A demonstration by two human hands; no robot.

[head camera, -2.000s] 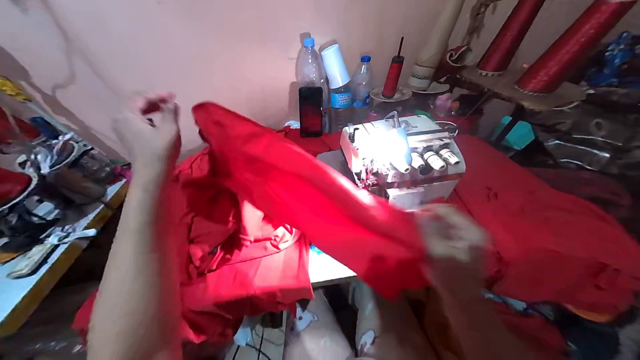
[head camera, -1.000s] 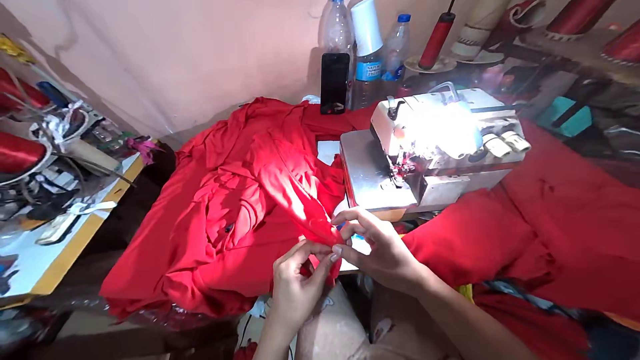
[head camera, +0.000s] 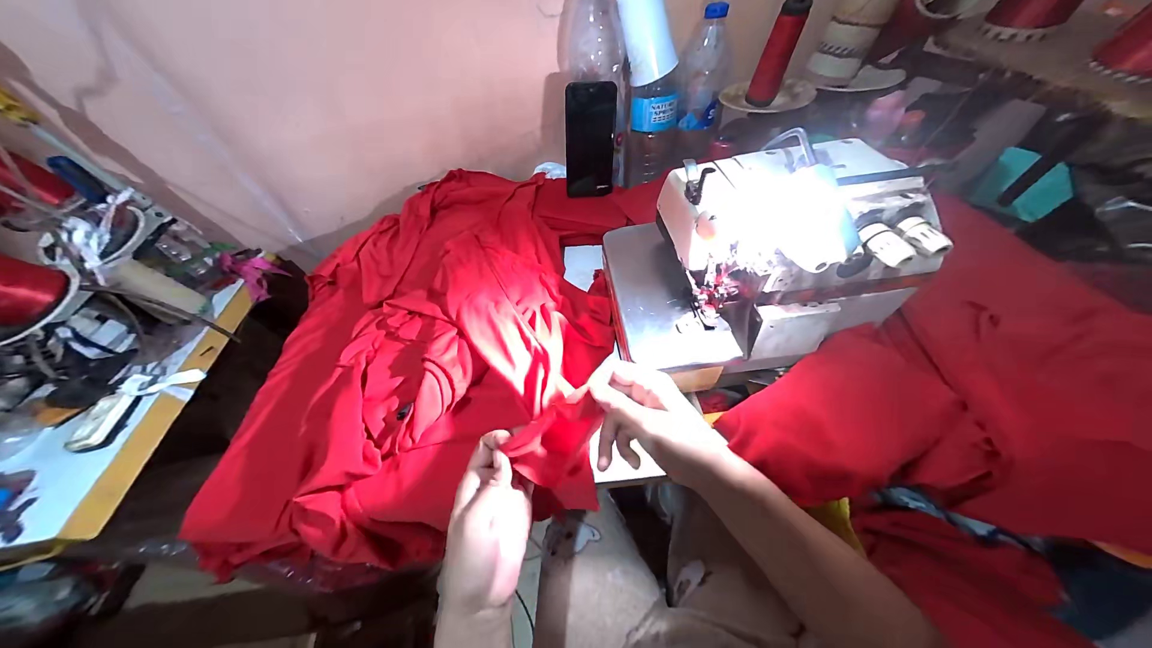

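Between my two hands a piece of red fabric (head camera: 553, 441) is stretched, just in front of the sewing machine. My left hand (head camera: 490, 522) pinches one edge of it between thumb and fingers. My right hand (head camera: 643, 414) pinches the upper edge, its other fingers loosely curled below. Behind and left of them lies a large heap of red cloth (head camera: 360, 387). The overlock sewing machine (head camera: 783, 234) stands to the right of the heap with its lamp lit, and its metal plate (head camera: 666, 297) faces my right hand. No cloth shows under its presser foot.
A smartphone (head camera: 590, 139) leans upright against plastic bottles (head camera: 706, 63) by the wall. More red cloth (head camera: 1026, 360) covers the right side. Red thread cones (head camera: 778, 54) stand at the back. At the left is another table (head camera: 135, 450) with thread, scissors-like tools and machine parts.
Two seconds ago my hands were wide apart with red fabric stretched between them. They came together in front of the machine, and now stand slightly apart, spreading the fabric edge.
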